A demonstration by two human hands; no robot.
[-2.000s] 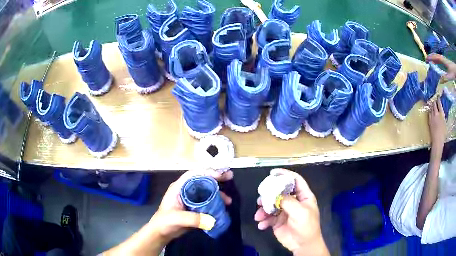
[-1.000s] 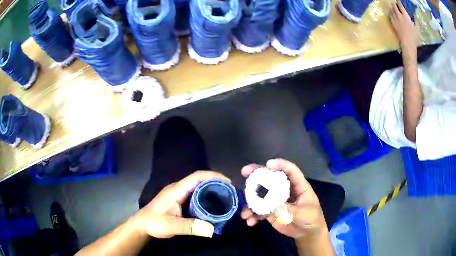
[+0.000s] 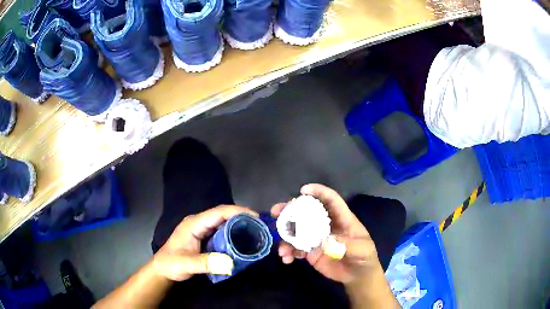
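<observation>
My left hand [image 3: 192, 250] holds a blue denim boot upper [image 3: 242, 240] above my lap, its round open end facing up toward me. A pale cap covers my left thumb. My right hand [image 3: 347, 244] holds an off-white cup sole [image 3: 306, 223] by its edge, with a small dark central hole showing. A pale yellowish cap is on my right thumb. The sole and the upper are close together but apart. Another pale sole [image 3: 136, 125] lies at the bench edge.
Boots with soles fitted [image 3: 196, 36] stand on the curved tan bench [image 3: 368, 23]. Blue crates stand on the floor at lower left [image 3: 78, 208] and lower right [image 3: 429, 265]. A blue stool [image 3: 392, 169] is at right, beside a person in a white top [image 3: 482, 96].
The view has turned right, so the bench boots sit further left. My hands have shifted slightly left in view, and the sole is tilted more toward the upper.
</observation>
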